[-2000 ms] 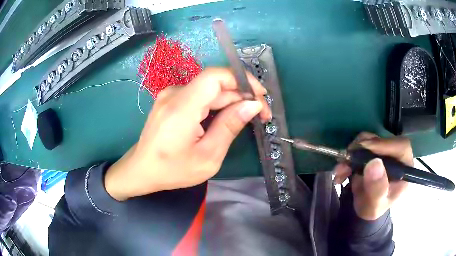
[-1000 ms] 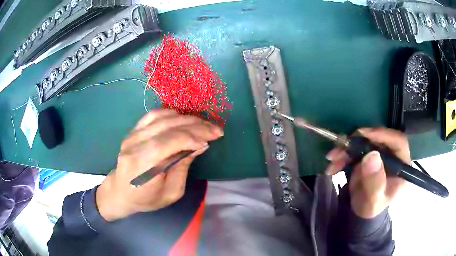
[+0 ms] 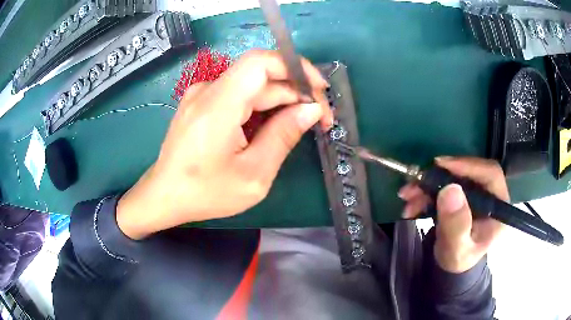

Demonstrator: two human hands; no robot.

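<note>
A grey strip (image 3: 350, 187) with a row of silvery round spots lies on the dark green mat. My left hand (image 3: 219, 140) pinches flat grey-brown tweezers (image 3: 285, 47) over the strip's upper part; the fingertips hide the tweezers' lower end and whatever it may hold. My right hand (image 3: 463, 206) holds the black handle of a soldering iron (image 3: 391, 164). The iron's tip points at the strip, between the two upper visible round spots; I cannot tell whether it touches. A heap of fine red pieces (image 3: 201, 70) lies behind my left hand, which covers much of it.
Stacked grey strips (image 3: 103, 69) stand at the upper left, and more strips (image 3: 501, 28) at the upper right. A black round-ended tray (image 3: 523, 119) with silvery specks is at the right. A black rounded block (image 3: 62, 164) and a white tag (image 3: 35, 159) lie at the far left.
My left hand has moved from the red heap up and right to the strip, with the tweezers now upright-slanted. The iron has shifted slightly down along the strip.
</note>
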